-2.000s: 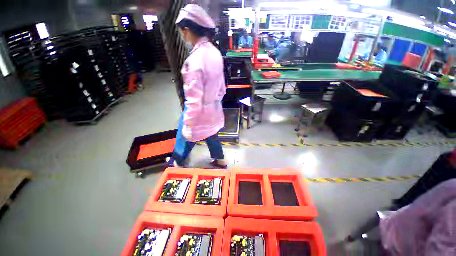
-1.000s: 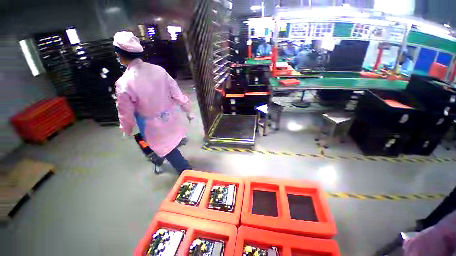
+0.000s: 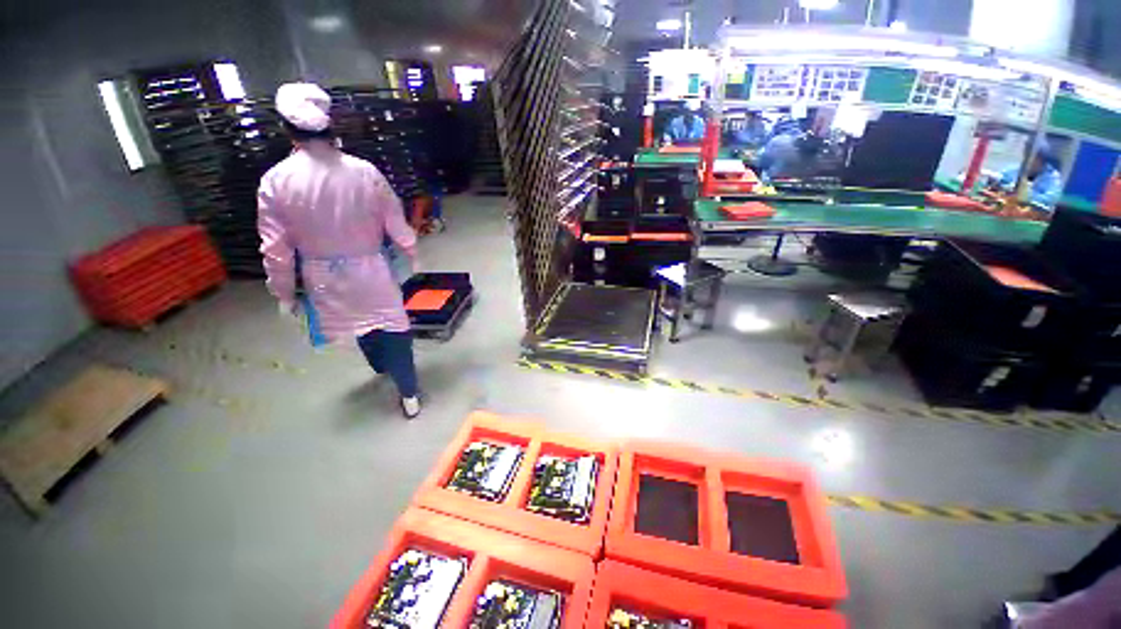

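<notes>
No hand of mine is in view. Several red-orange foam trays lie side by side in front of me. The far left tray (image 3: 523,522) holds a circuit board (image 3: 487,468) in one pocket and another circuit board (image 3: 563,485) in the other. The far right tray (image 3: 713,568) has two dark, empty pockets. The near left tray (image 3: 391,555) holds two boards, a circuit board (image 3: 419,590) and a circuit board (image 3: 518,605). The near right tray is cut off by the lower edge, and the top of a board shows in it.
A person in pink (image 3: 332,227) is at the left beside a low cart with a black box (image 3: 440,299). A pallet (image 3: 80,424) and a red tray stack (image 3: 154,273) lie left. A tall rack (image 3: 529,172), green bench (image 3: 861,219), stools and black totes (image 3: 983,338) stand beyond.
The view has turned left, so the trays and bench sit further right. The person in pink has walked away from me, and the black box on the cart now shows to their right.
</notes>
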